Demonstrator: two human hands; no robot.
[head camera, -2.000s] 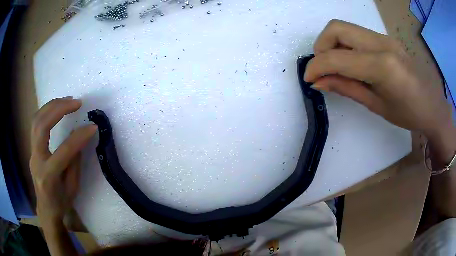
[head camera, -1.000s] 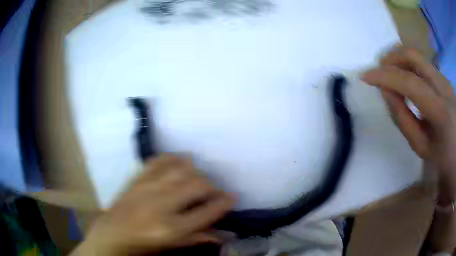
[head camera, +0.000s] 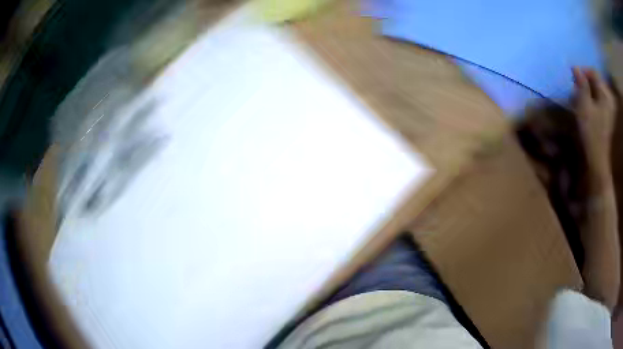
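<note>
The picture is strongly blurred. The white foam sheet (head camera: 239, 198) lies tilted across the left and middle, with no black bracket visible on it. A grey smear of steel balls (head camera: 113, 163) shows at its far left edge. My right hand (head camera: 593, 99) is at the far right edge, over or beside the light-blue sheet and near the cardboard box; its fingers are small and blurred, and I cannot tell whether it holds anything. My left hand is not in view.
A large light-blue sheet (head camera: 499, 41) lies at the upper right. A brown cardboard box (head camera: 499, 252) stands at the right, with dark shapes near its upper edge. A yellowish blurred thing (head camera: 290, 8) is at the top. Brown bench top (head camera: 382, 88) borders the foam sheet.
The view has swung to the right. The black bracket and my left hand have left the picture. My right hand has moved away from the foam sheet to the far right.
</note>
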